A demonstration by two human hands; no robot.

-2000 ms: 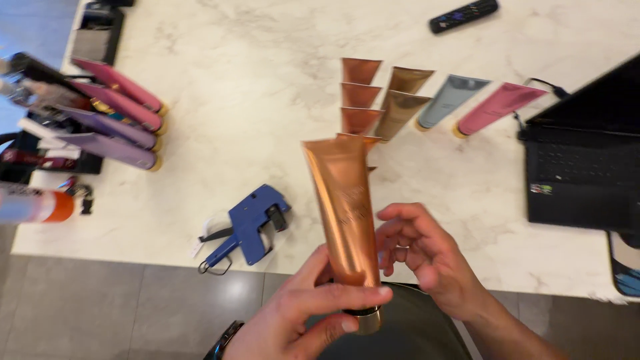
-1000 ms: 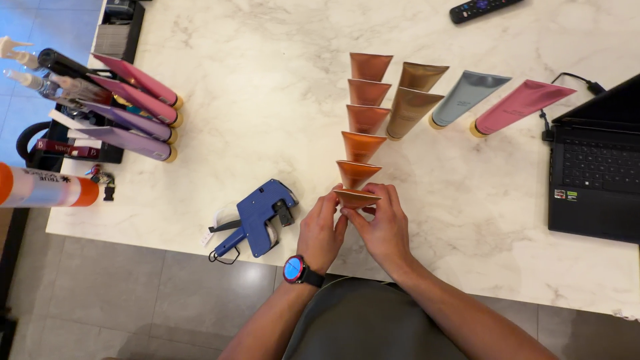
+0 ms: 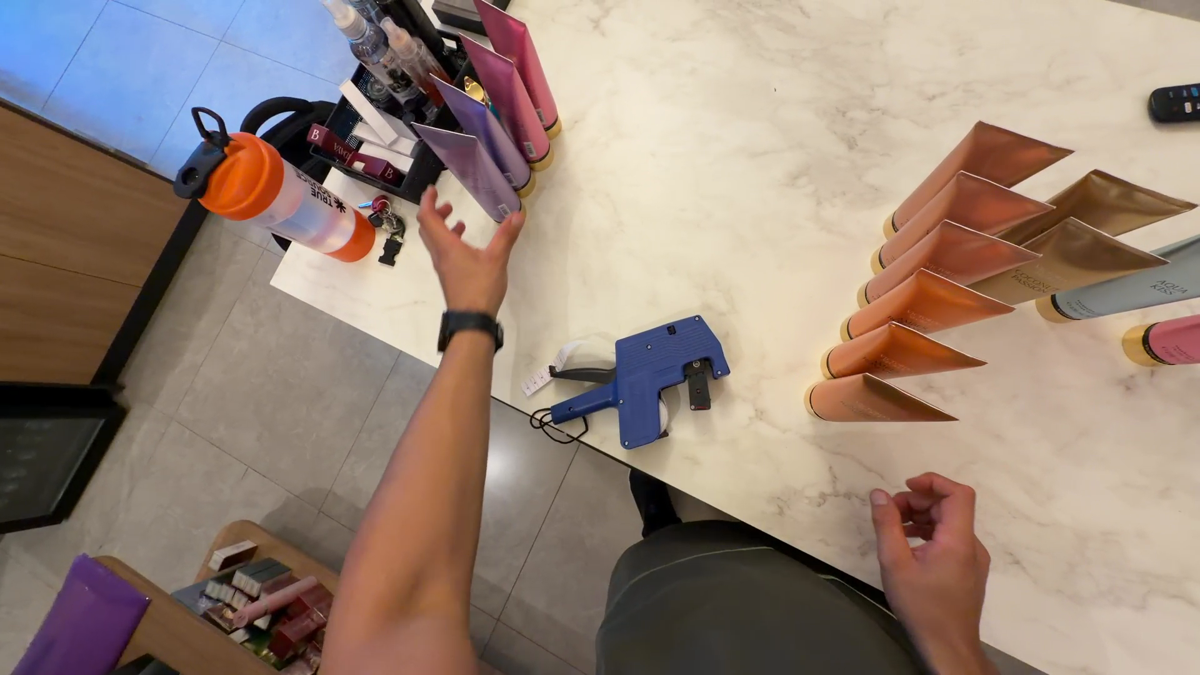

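My left hand, a black watch on its wrist, reaches with thumb and fingers apart beside the nearest lilac tube; it holds nothing. Behind that tube stand a purple tube and two pink tubes. My right hand is empty, its fingers loosely curled, near the table's front edge. Beyond it, a row of copper-orange tubes stands on gold caps, the nearest one closest to me. Beside the row are gold-brown tubes, a pale blue tube and a pink tube.
A blue price labelling gun lies at the marble-look table's front edge. Leftward are an orange-capped shaker bottle, keys and a black organizer with spray bottles. A remote lies far right. Cosmetics fill a low wooden bin.
Two seconds ago my left hand held a copper tube; one second ago both hands were at the near end of the copper row. The hands have parted, the left reaching leftward. The view has swung left.
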